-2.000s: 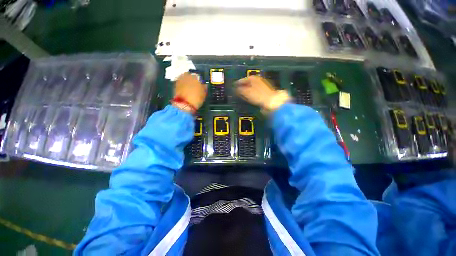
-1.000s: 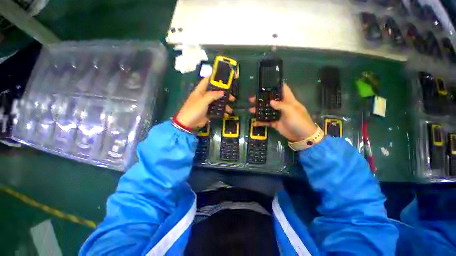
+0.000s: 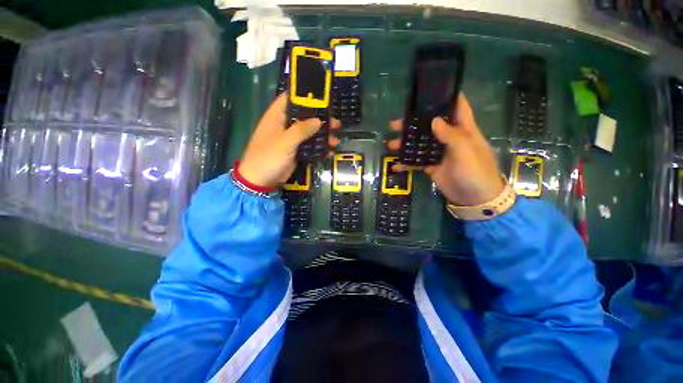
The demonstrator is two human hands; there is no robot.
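My left hand (image 3: 278, 146) holds a yellow-framed keypad phone (image 3: 311, 84) upright, its thumb on the keypad and the screen dark. My right hand (image 3: 468, 153) holds an all-black keypad phone (image 3: 434, 93), its thumb on the keys and the screen dark. Both phones are above the clear plastic tray (image 3: 457, 224). Several yellow-framed phones lie in the tray's near row. One in the far row (image 3: 346, 78) has a white lit screen. Another all-black phone (image 3: 531, 97) lies at the tray's right.
Stacked clear blister trays (image 3: 112, 142) stand at the left. White crumpled tissue (image 3: 262, 37) lies at the upper left. Green pieces (image 3: 585, 97), a small white block (image 3: 606, 132) and a red stick (image 3: 580, 198) lie at the right. Another tray (image 3: 663, 157) is at the right edge.
Two seconds ago both hands were at the tray's far row. Since then each has lifted a phone, and both phones now look larger and nearer. The view has shifted.
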